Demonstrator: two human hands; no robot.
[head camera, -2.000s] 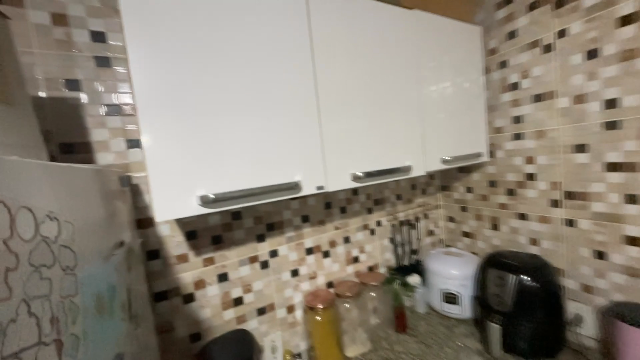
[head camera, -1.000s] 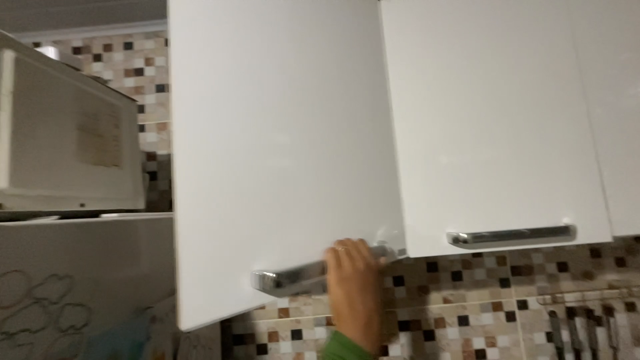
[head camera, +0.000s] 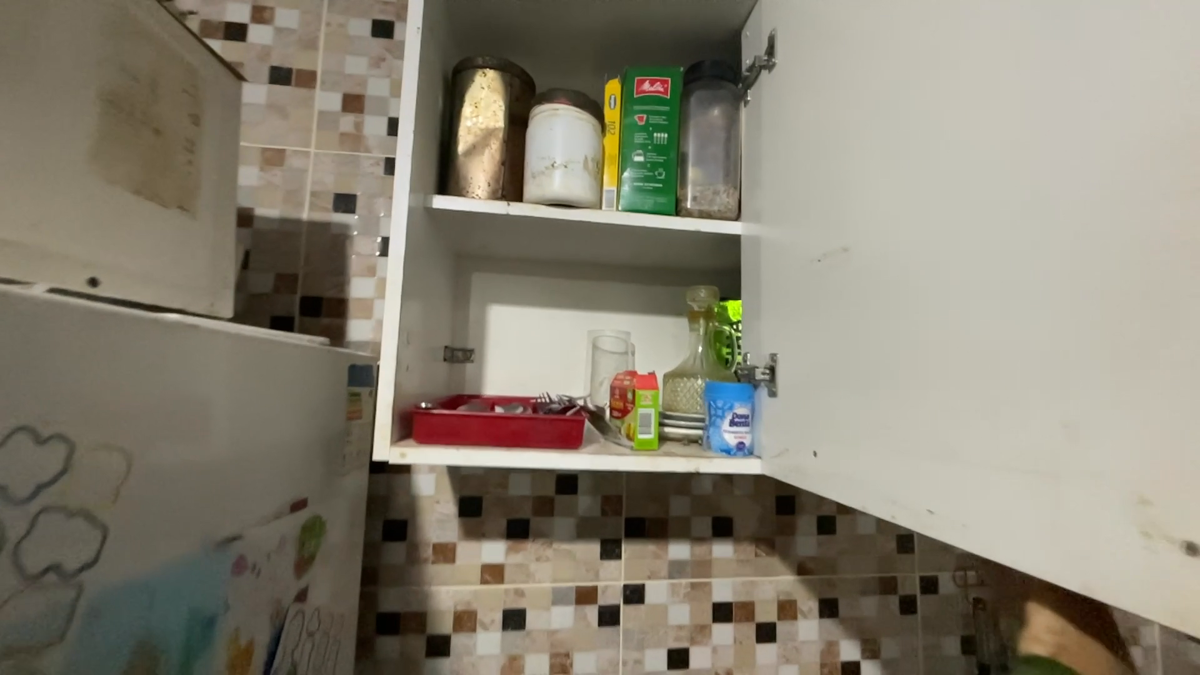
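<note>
A white cabinet door (head camera: 937, 234) stands open on the right, its inner face showing. Below its lower edge, a blurred part of my right hand or wrist (head camera: 1069, 636) shows above a green sleeve; the fingers are hidden. My left hand is out of view. On the lower shelf (head camera: 581, 457) are a red cutlery tray (head camera: 497, 428), a small red and green carton (head camera: 645, 412), a glass decanter (head camera: 689, 375), a stack of saucers (head camera: 682, 427) and a blue and white container (head camera: 729, 419). A clear drinking glass (head camera: 609, 361) stands behind the carton.
The upper shelf (head camera: 581, 214) holds a worn metal tin (head camera: 487, 131), a white jar (head camera: 562, 155), a green Melitta box (head camera: 650, 141), a yellow box (head camera: 611, 141) and a dark-lidded clear jar (head camera: 710, 145). A refrigerator (head camera: 187, 450) and a stained white appliance (head camera: 122, 141) stand left.
The leftmost cabinet door was closed in the oldest frame; my hand was at its handle one second ago. Now it is swung open to the right, and the shelves show.
</note>
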